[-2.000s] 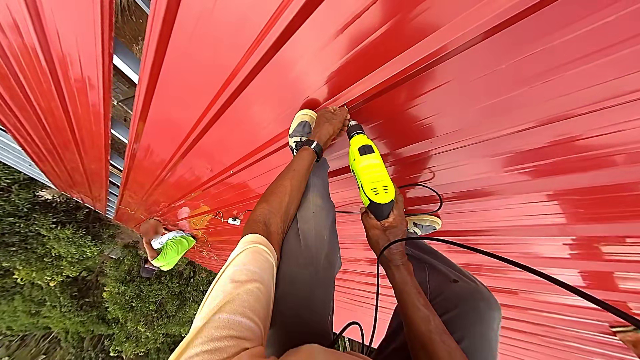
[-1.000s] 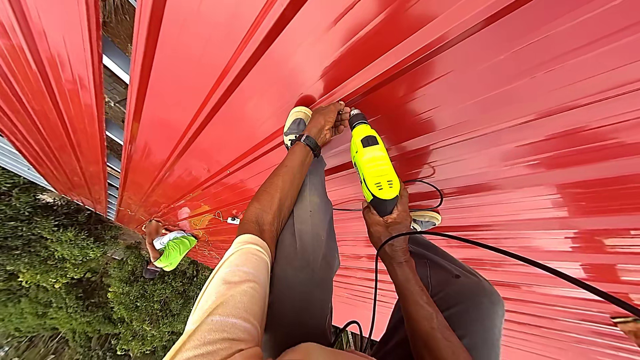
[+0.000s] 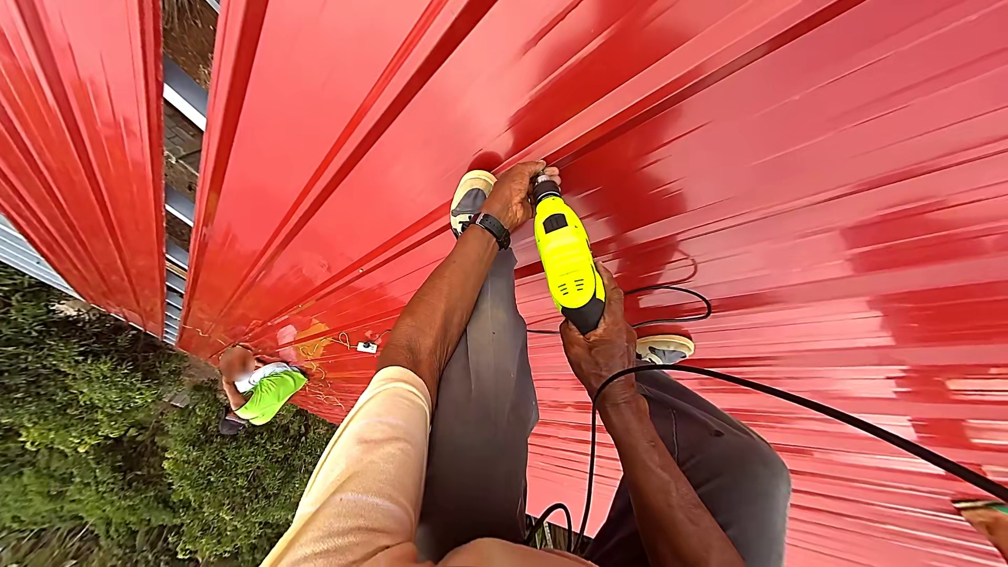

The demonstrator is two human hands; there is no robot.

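Observation:
My right hand point(image 3: 598, 335) grips the handle of a yellow-green corded power drill point(image 3: 568, 256), whose chuck points away from me toward a raised rib of the red metal roofing sheet point(image 3: 669, 94). At the chuck, my left hand point(image 3: 520, 189) has its fingertips together around the front end of the drill. Whether a bit or a screw is between those fingers is too small to tell. A black watch sits on my left wrist. The black power cable point(image 3: 787, 394) runs over my right wrist and off to the right.
A person in a bright green top point(image 3: 268, 394) is at the roof's lower left edge, beside green bushes point(image 3: 94, 409). A gap between sheets shows metal purlins point(image 3: 185, 98). A white socket block point(image 3: 367, 347) and thin yellow cord lie on the roof. My shoes point(image 3: 472, 197) rest on the sheet.

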